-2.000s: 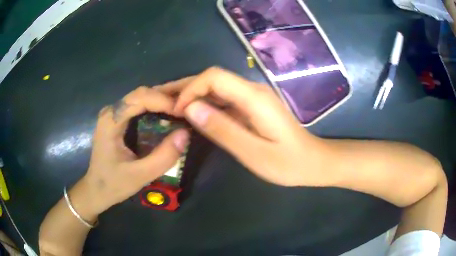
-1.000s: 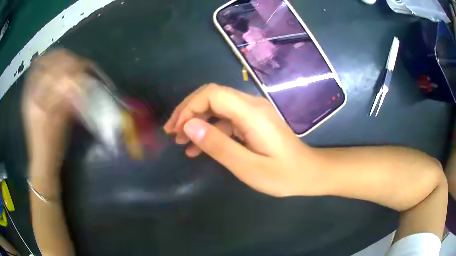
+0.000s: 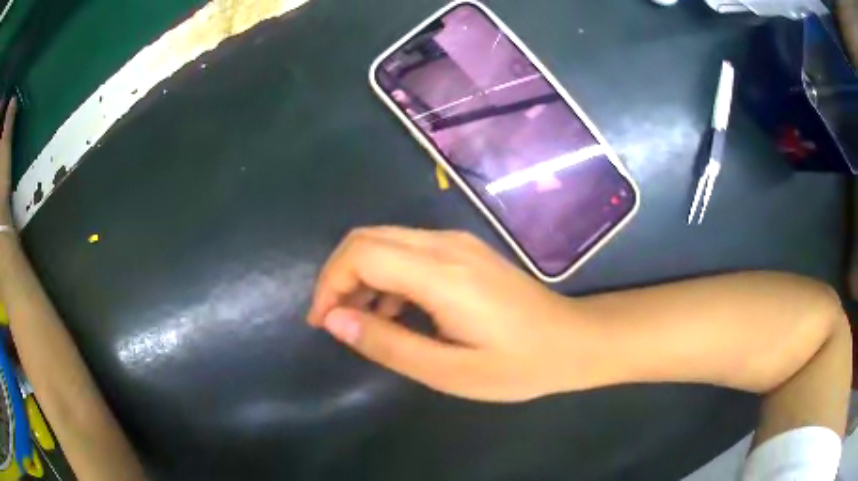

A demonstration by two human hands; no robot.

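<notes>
My right hand [image 3: 414,315] rests low over the black mat [image 3: 282,413], fingers curled and thumb tip near the index finger. No object shows in it, but the inside of the fingers is hidden. My left hand [image 3: 8,141] is at the far left edge by the green belt, almost wholly cut off; what it holds cannot be seen. The phone unit is not in view. A smartphone [image 3: 513,141] with a pale case and lit purplish screen lies beyond my right hand. White and dark tweezers [image 3: 715,141] lie at the right, forked tip towards me.
A dark blue parts box [image 3: 828,103] with a red mark and clear plastic bags [image 3: 771,7] are at the upper right. Yellow scraps lie near the left [image 3: 93,239] and beside the smartphone [image 3: 442,177]. A worn white edge [image 3: 103,113] borders the green belt [image 3: 75,56]. Part of a yellow-blue fan [image 3: 19,404] shows lower left.
My left hand has moved away to the left edge, and the phone unit it held has gone out of view. My right hand stays over the mat, now lower in the picture.
</notes>
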